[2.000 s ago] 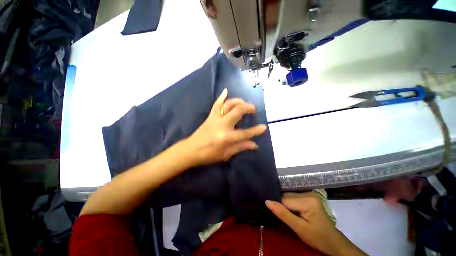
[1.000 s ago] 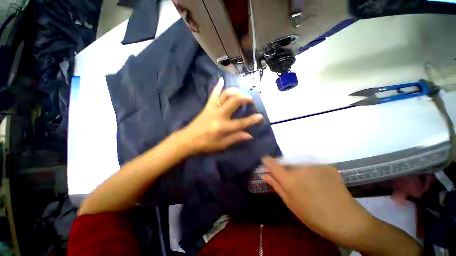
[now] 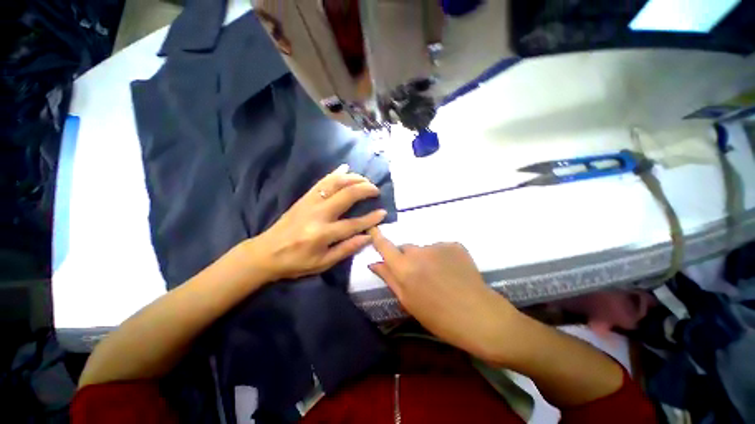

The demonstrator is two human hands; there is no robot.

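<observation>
A dark navy fabric panel [image 3: 269, 141] lies on the white table left of the needle, its right edge under the presser foot [image 3: 377, 137], its lower part hanging over the front edge. My left hand [image 3: 319, 230] lies flat on the panel with fingers spread, just in front of the foot. My right hand [image 3: 435, 286] is at the panel's near right corner, its index fingertip touching the fabric beside my left fingertips. Whether it pinches the edge is hard to tell.
Blue-handled thread snips [image 3: 584, 168] lie right of the needle on a cord. A blue knob [image 3: 425, 143] is beside the foot. A measuring tape [image 3: 530, 287] runs along the front edge. A small dark cut piece [image 3: 195, 26] lies at the far left.
The panel has moved away from me past the foot, its far part now reaching the small cut piece. My right hand has come up from the table's front edge to beside my left fingers.
</observation>
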